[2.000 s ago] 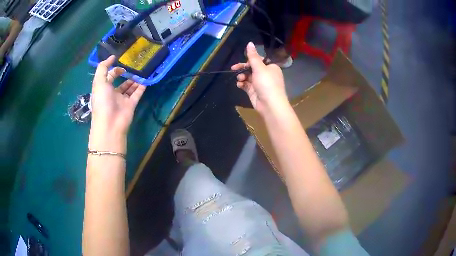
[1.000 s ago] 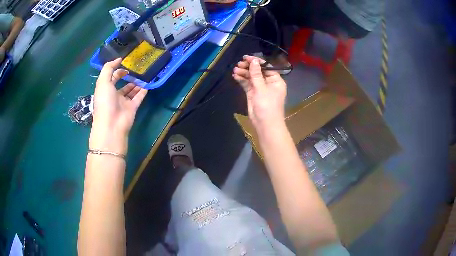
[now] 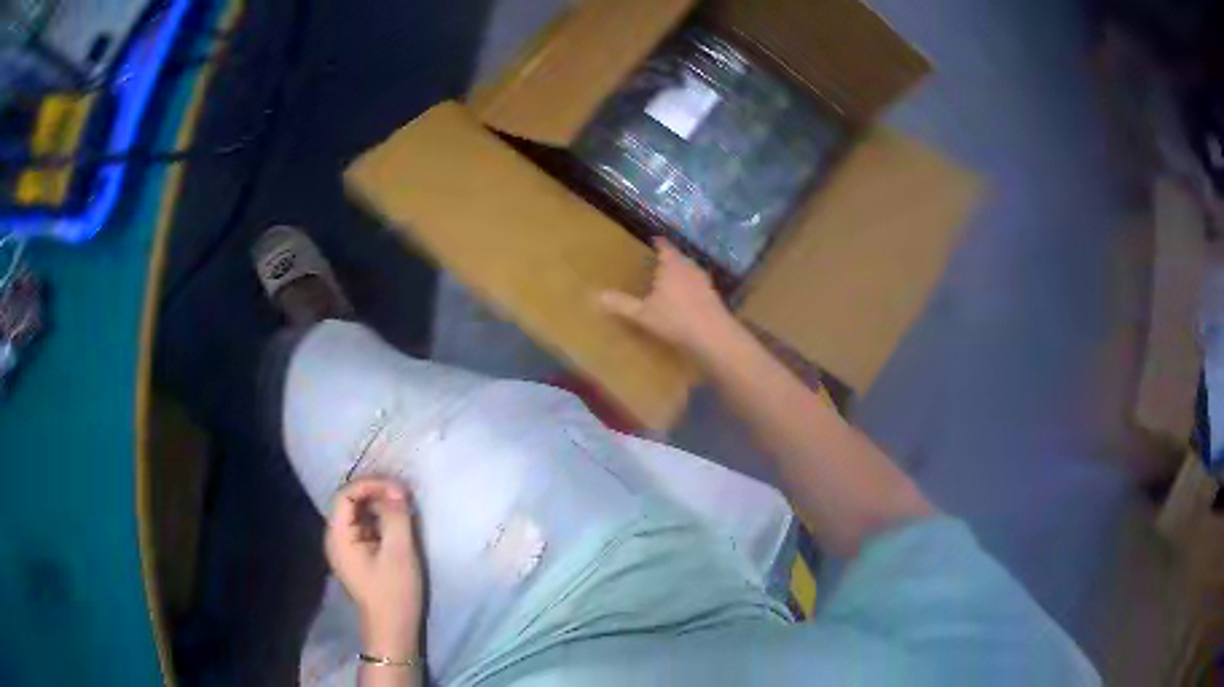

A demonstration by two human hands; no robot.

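Observation:
The brown cardboard carton (image 3: 524, 262) stands on the floor with its flaps open. A shiny plastic-wrapped dark pack (image 3: 758, 148) with a white label (image 3: 682, 108) fills it. My right hand (image 3: 682, 298) is at the carton's near side, thumb and index finger apart, with the fingertips by the pack's near edge. Nothing shows held in it; its other fingers are partly hidden. My left hand (image 3: 376, 537) is over my lap with the fingers curled; whether it holds anything small cannot be made out.
The green bench (image 3: 81, 497) runs down the left side, with the blue tray (image 3: 101, 201), a yellow sponge (image 3: 54, 148) and a blurred wire bundle (image 3: 20, 315) on it. Dark cables hang past its edge. My shoe (image 3: 286, 265) is on the floor between bench and carton.
The view has swung right toward the carton. My right hand has let go of the black cord and moved to the carton. My left hand has left the blue tray for my lap.

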